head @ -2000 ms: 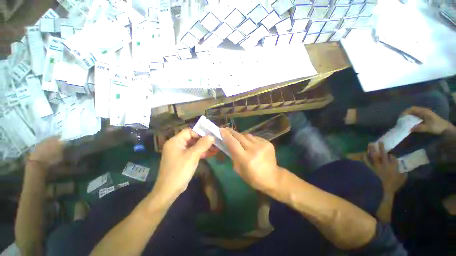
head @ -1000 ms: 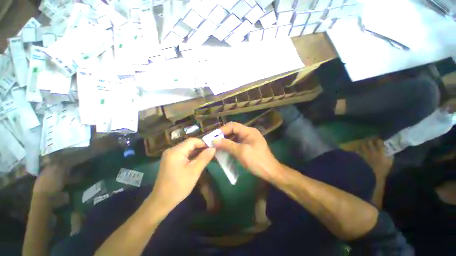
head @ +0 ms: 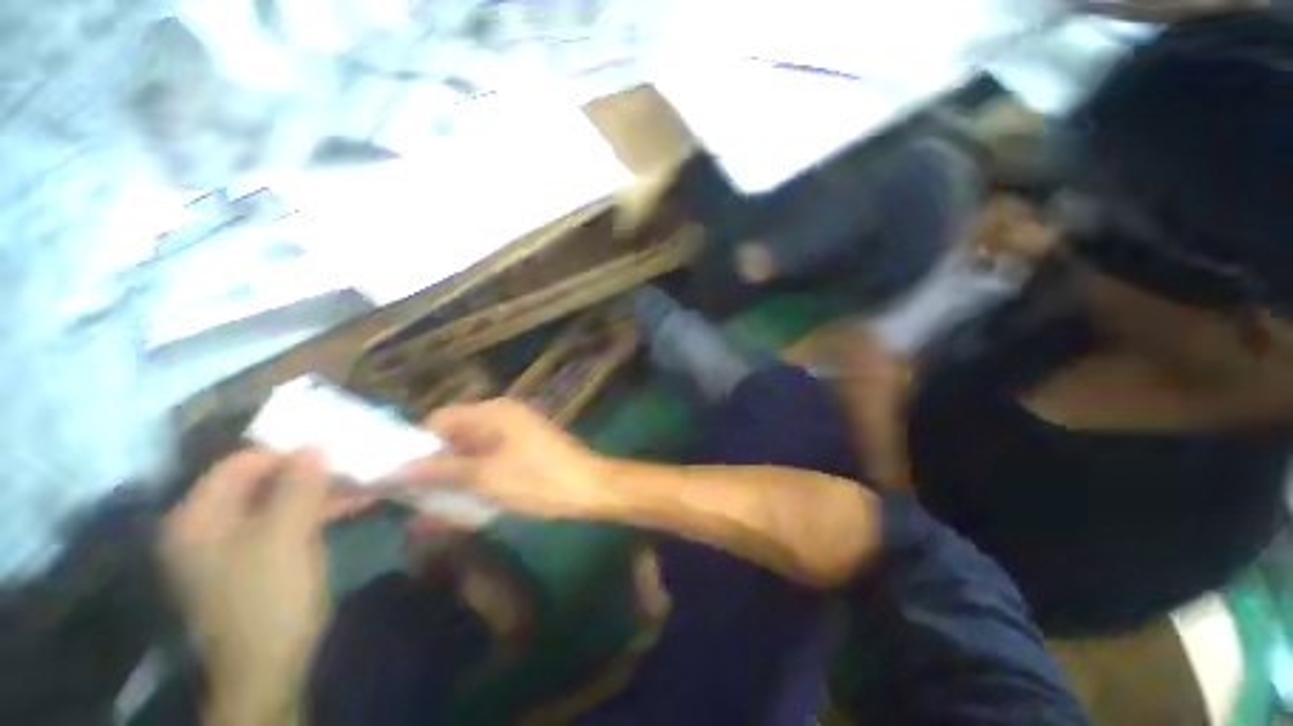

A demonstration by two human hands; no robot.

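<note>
A white folding carton (head: 345,430) is held over the lap, tilted, its upper end towards the bench; the frame is blurred and no print can be read. My left hand (head: 255,539) holds its lower left side with the fingertips. My right hand (head: 504,457) grips its right end between thumb and fingers. A second pale strip shows under my right fingers; whether it is part of the carton I cannot tell.
The divided wooden tray (head: 532,298) lies below the bench edge, with a small parts tray (head: 581,366) beside it. White goods cover the bench, blurred. Another person (head: 1120,426) sits close on the right, hands on a pale item. The floor is green.
The view has swung right, bringing the person at the right into the picture. The carton has turned from pointing down to lying across, with its broad face showing. Both hands still hold it.
</note>
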